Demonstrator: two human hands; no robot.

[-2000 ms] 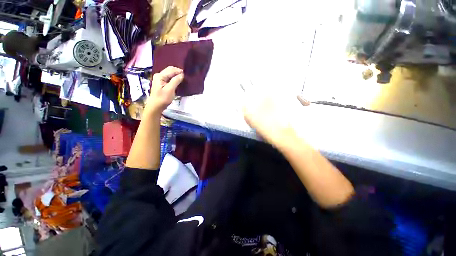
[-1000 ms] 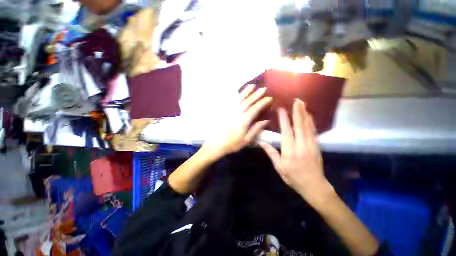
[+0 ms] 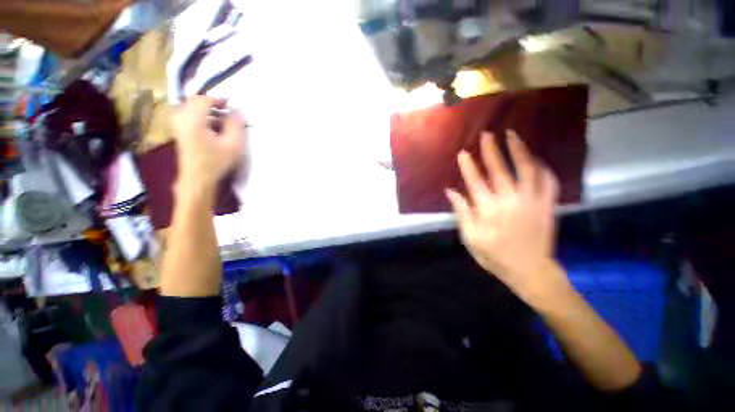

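Observation:
A maroon panel (image 3: pixel 427 177) lies flat on the white table, its upper left edge at the bright spot under the machine head. My right hand (image 3: pixel 512 205) rests on the panel with fingers spread, palm down. My left hand (image 3: pixel 211 137) is at the left, over the edge of the stacked maroon panels (image 3: pixel 161 181), just below the white-and-dark strips (image 3: pixel 216 60). Its fingers are bent and blurred; whether they hold anything cannot be told. The presser foot and needle (image 3: pixel 448 90) are partly lost in glare.
The sewing machine head (image 3: pixel 500 36) spans the top right. A thin dark rod (image 3: pixel 661 103) lies right of the panel. Brown paper (image 3: pixel 145 88) and fabric piles are at the left. A blue crate (image 3: pixel 612 298) and a red box (image 3: pixel 131 330) are below the table.
My left hand has left the panel at the needle and moved left to the stack and strips. The panel now lies flatter and straighter, with my right hand still on it. The view has shifted.

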